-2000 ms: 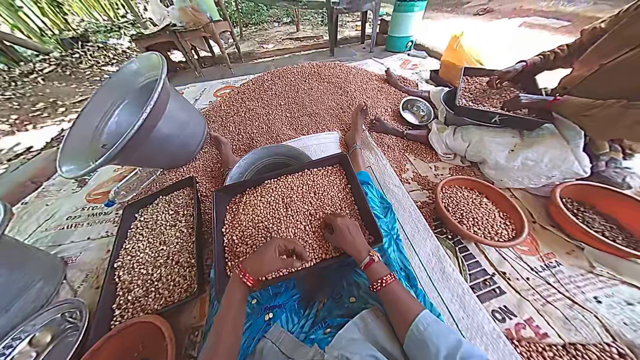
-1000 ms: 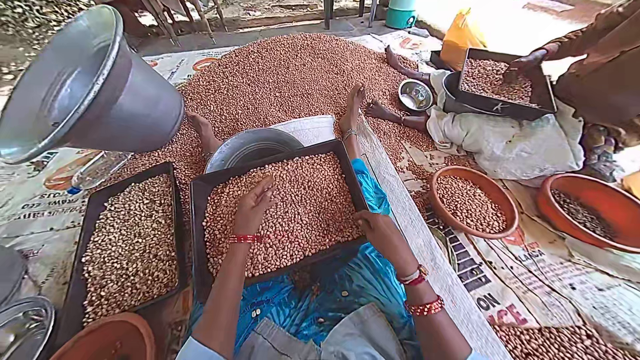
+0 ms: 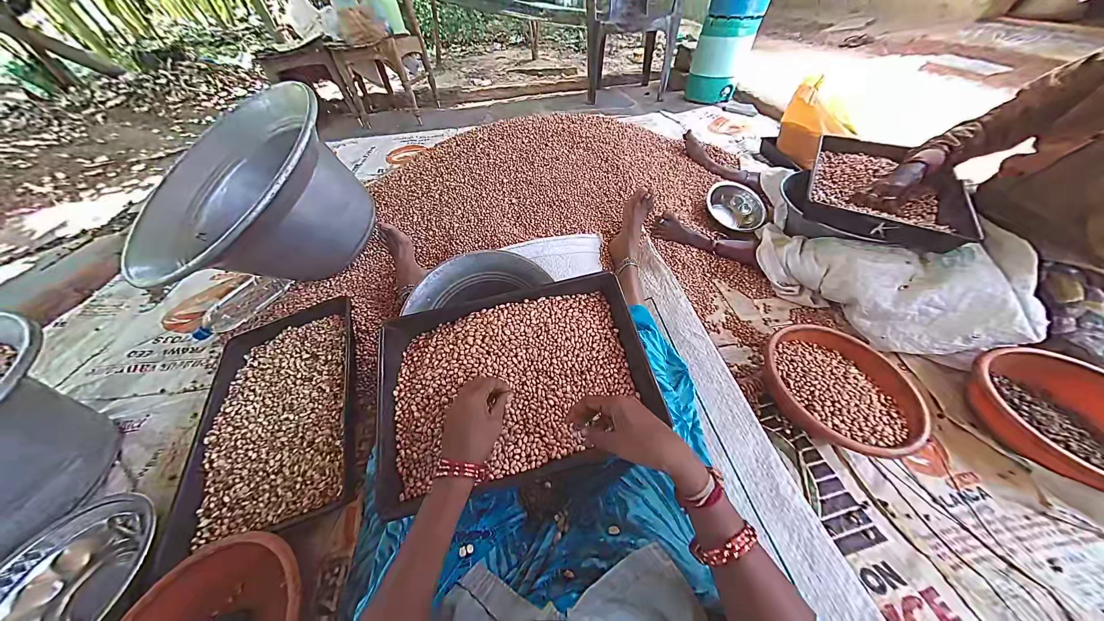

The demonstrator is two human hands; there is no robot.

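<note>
A black rectangular tray (image 3: 390, 414) full of pinkish-brown shelled nuts or beans (image 3: 552, 345) rests across my lap, on blue cloth. My left hand (image 3: 476, 423) is over the nuts near the tray's middle, fingertips curled together; whether a nut is between them cannot be made out. Over the tray's right part, my right hand (image 3: 625, 429) has its thumb and fingers bent toward each other, and its contents are not clear. Both wrists wear red bangles. Behind the tray is a round metal basin (image 3: 474, 274), partly hidden by it. A second black tray (image 3: 349, 388) with paler nuts lies to the left.
A large nut heap (image 3: 552, 172) spreads ahead. A tilted metal pot (image 3: 302, 216) stands left, a metal plate (image 3: 129, 517) and an orange bowl (image 3: 280, 561) lower left. At right are orange bowls (image 3: 918, 414), a steel bowl (image 3: 736, 205) and another person's hand (image 3: 897, 185) in a tray.
My right hand has come from the tray's right edge to over the nuts. My left hand has moved nearer the tray's front. The other person's hand is still at their tray.
</note>
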